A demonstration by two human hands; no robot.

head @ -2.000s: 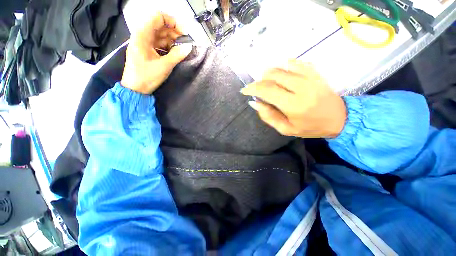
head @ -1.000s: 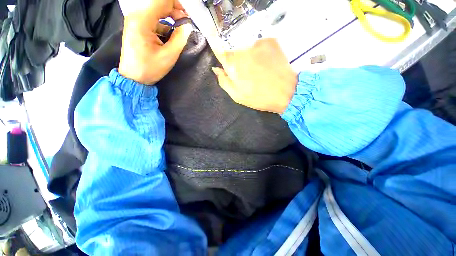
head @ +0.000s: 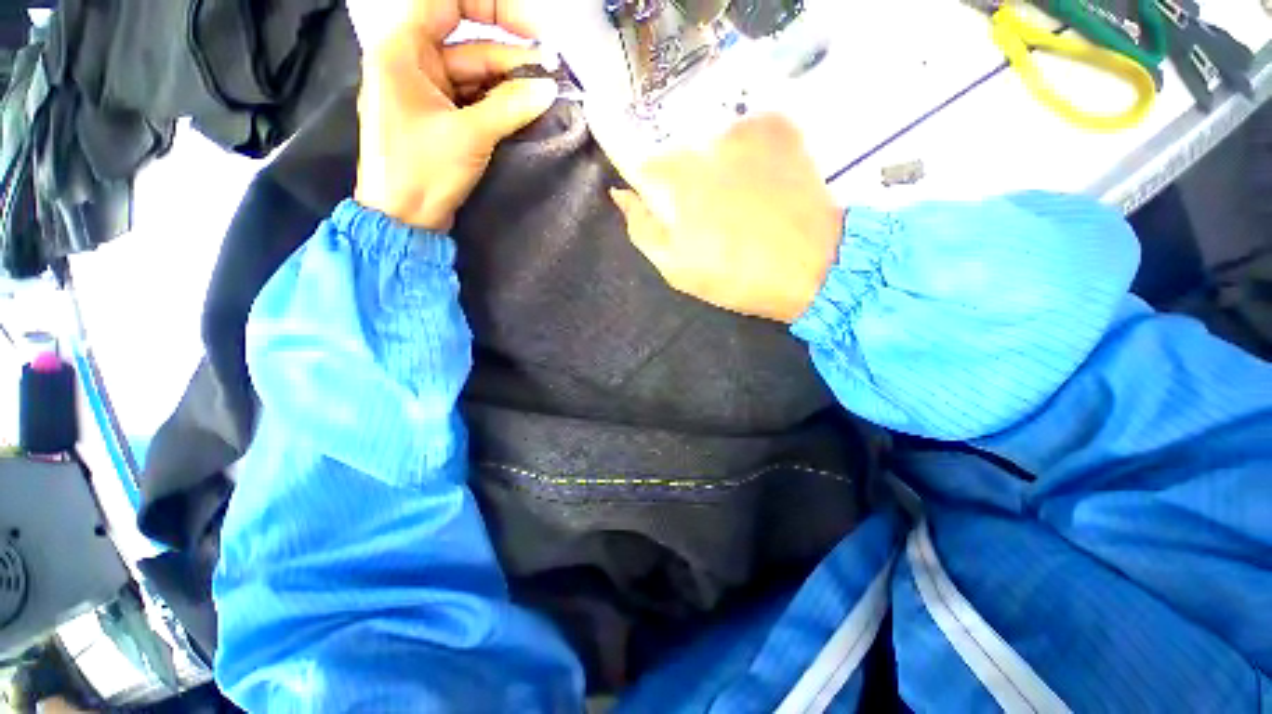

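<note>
The dark garment [head: 628, 335] covers my lap and the table edge, with a thin yellowish-white line of stitching across it. My left hand [head: 453, 112] pinches the garment's upper edge between thumb and fingers, just left of the machine. My right hand [head: 739, 216] lies on the cloth and its right edge, near the sewing machine head; its fingertips are washed out by glare. The sewing machine head [head: 663, 49] shows only partly at the top centre. The needle point and the cloth edge near it cannot be made out clearly.
Yellow and green scissors [head: 1074, 77] lie at the upper right, beside dark zippers [head: 1202, 56]. A small greyish piece [head: 903, 173] lies right of my right hand. Dark cloth [head: 154, 105] is piled at upper left. A black and pink spool [head: 49, 405] and grey housing [head: 56, 544] are far left.
My right hand has moved left and up from the cloth's right side to near the machine. My left hand still pinches the edge, fingers slightly shifted. The small greyish piece has come into sight.
</note>
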